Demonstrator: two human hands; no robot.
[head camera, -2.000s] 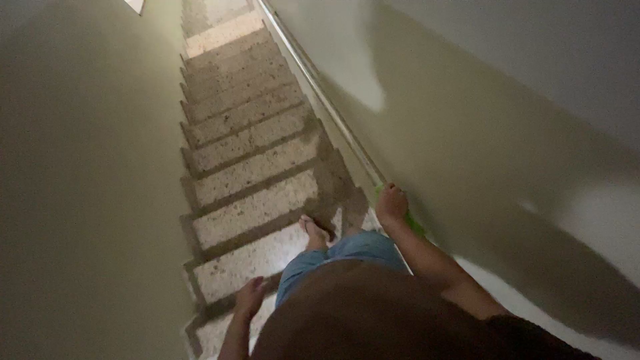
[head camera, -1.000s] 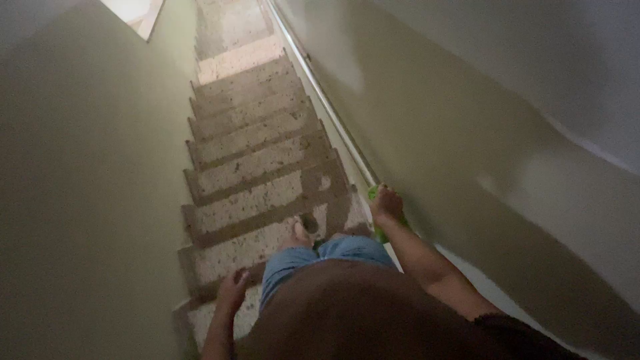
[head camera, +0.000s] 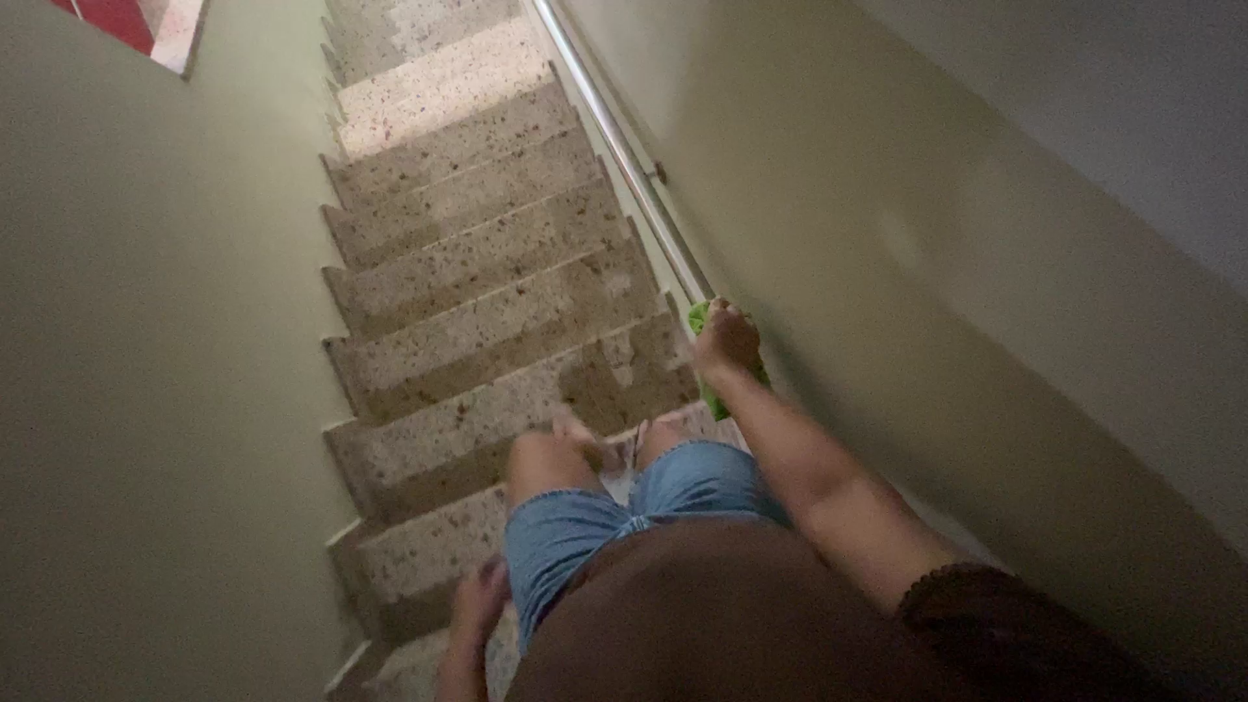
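My right hand (head camera: 727, 339) is closed around a green cloth (head camera: 720, 405), which wraps the metal handrail (head camera: 629, 161) on the right wall. Cloth hangs out below the fingers. Beside my left thigh, over the stone steps, is my left hand (head camera: 480, 593); it is blurred, and I see nothing in it, but how its fingers lie is unclear. I wear blue denim shorts (head camera: 565, 546) and a brown top. One foot shows on a step ahead of my knees, partly hidden.
Speckled stone stairs (head camera: 487, 302) run downward ahead between two walls. A rail bracket (head camera: 658, 174) joins the handrail to the right wall (head camera: 877, 244). At upper left, a pale-edged opening (head camera: 180, 49) with something red inside cuts into the left wall (head camera: 146, 341).
The view has moved along the stairs, and more of the opening at upper left shows. My right hand has stayed on the rail with the green cloth throughout.
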